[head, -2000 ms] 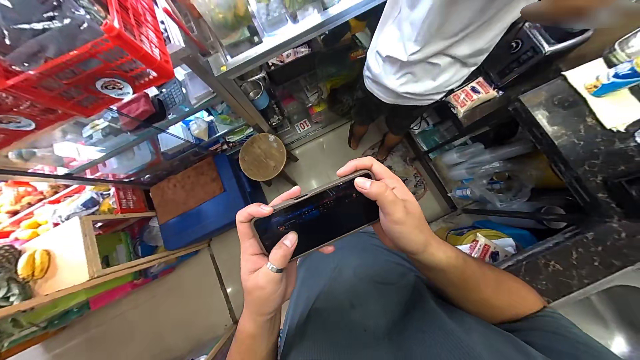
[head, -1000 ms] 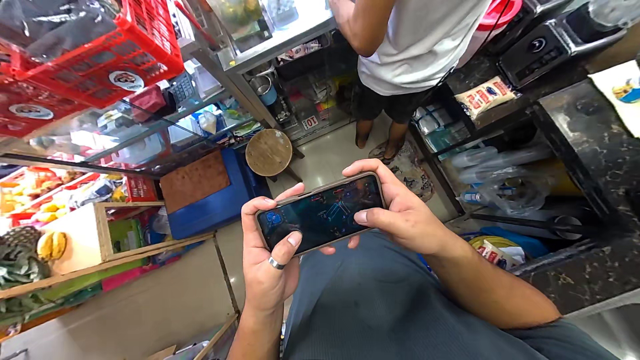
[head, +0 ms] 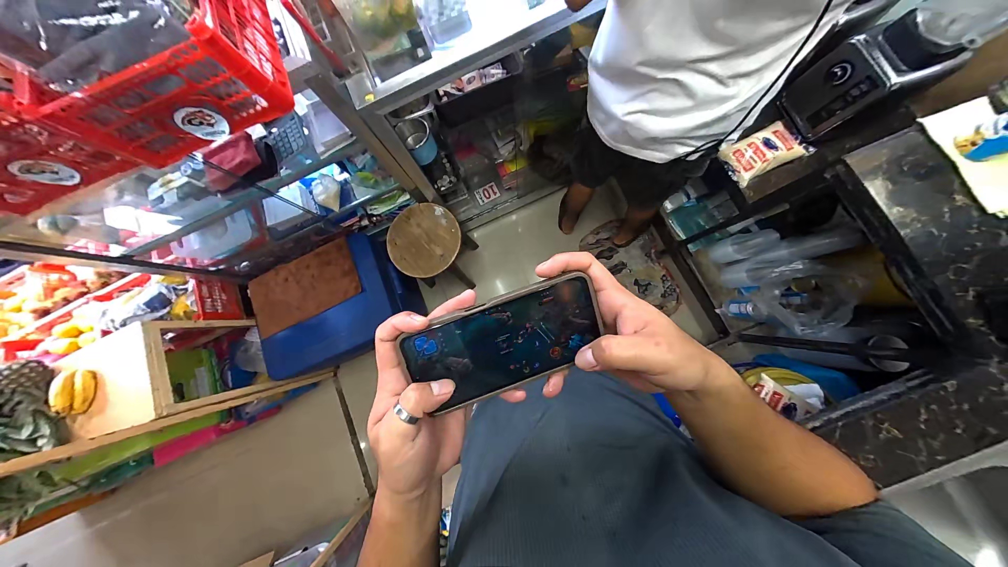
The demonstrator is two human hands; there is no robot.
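Note:
A smartphone (head: 504,342) in a thin case lies sideways between both hands, its lit screen showing a dark, game-like picture. My left hand (head: 417,402), with a metal ring on the thumb, grips the phone's left end; the thumb tip rests at the lower left of the screen. The right end is held by my right hand (head: 630,335), its index finger along the top edge and its thumb over the lower right corner of the screen. Other fingertips show below the phone, and the rest of them are hidden behind it.
Ahead stands a person in a white shirt (head: 685,79). A round wooden stool (head: 424,240) is beyond the phone, beside a blue box (head: 323,342). Red plastic crates (head: 157,102) and fruit shelves are left. A dark counter (head: 913,213) with a blender base (head: 843,79) is right.
The phone screen was nearly black two seconds ago and now shows a brighter picture. The person's arm, seen at the counter one second ago, is now mostly out of view. Both hands keep hold of the phone.

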